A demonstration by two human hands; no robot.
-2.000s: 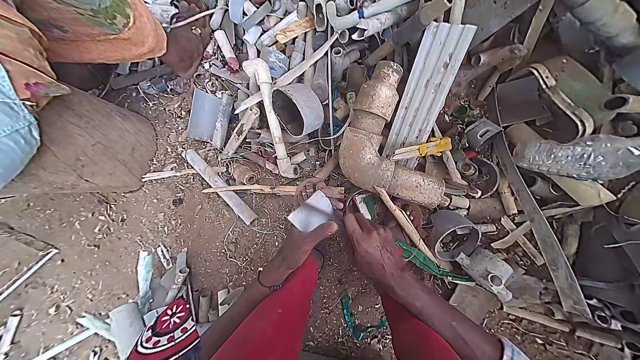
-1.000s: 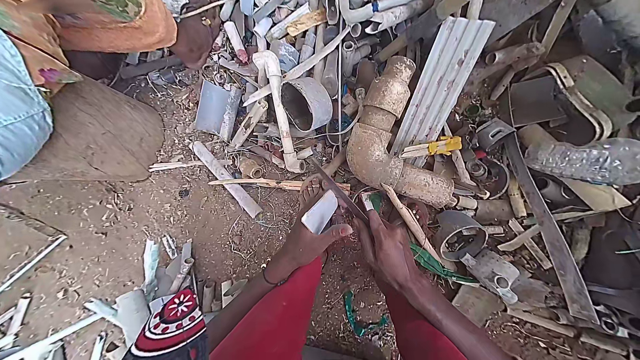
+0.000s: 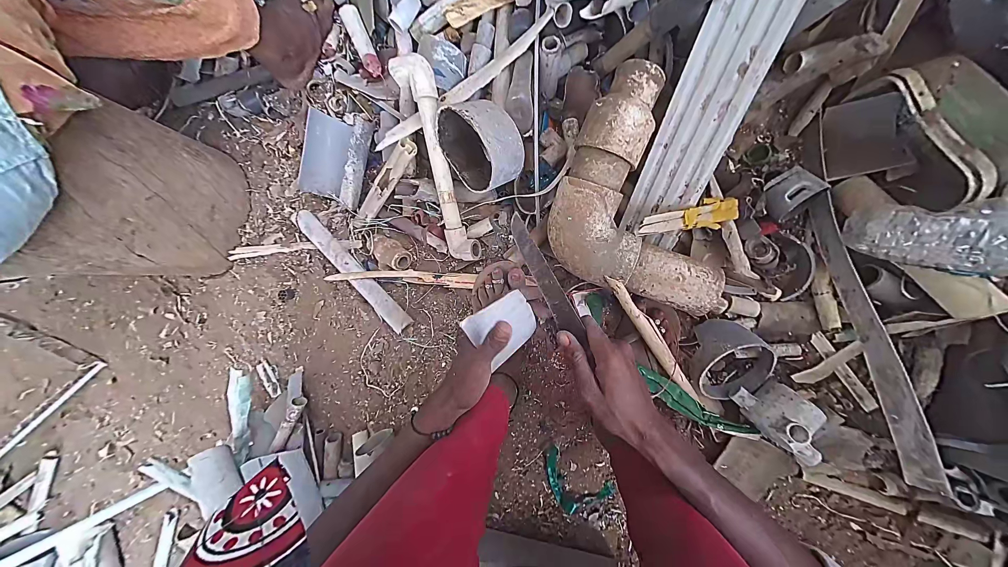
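Observation:
My left hand grips a short white piece, apparently cut plastic pipe, with the thumb on its face. Held in my right hand is a flat, dark metal blade, its tip pointing up and away to the left. The blade is just right of the white piece; a narrow gap seems to lie between them. My right fingers hide the blade's lower end. Part of a foot shows behind the white piece.
A dirty pipe elbow, a corrugated sheet, a wide pipe ring and a plastic bottle lie in the scrap heap ahead and right. A wooden block is at left, beside another person's hand. Offcuts lie lower left.
The blade, hard to make out two seconds ago, now extends plainly beyond my right hand. The white piece stays in my left hand, turned to a different angle.

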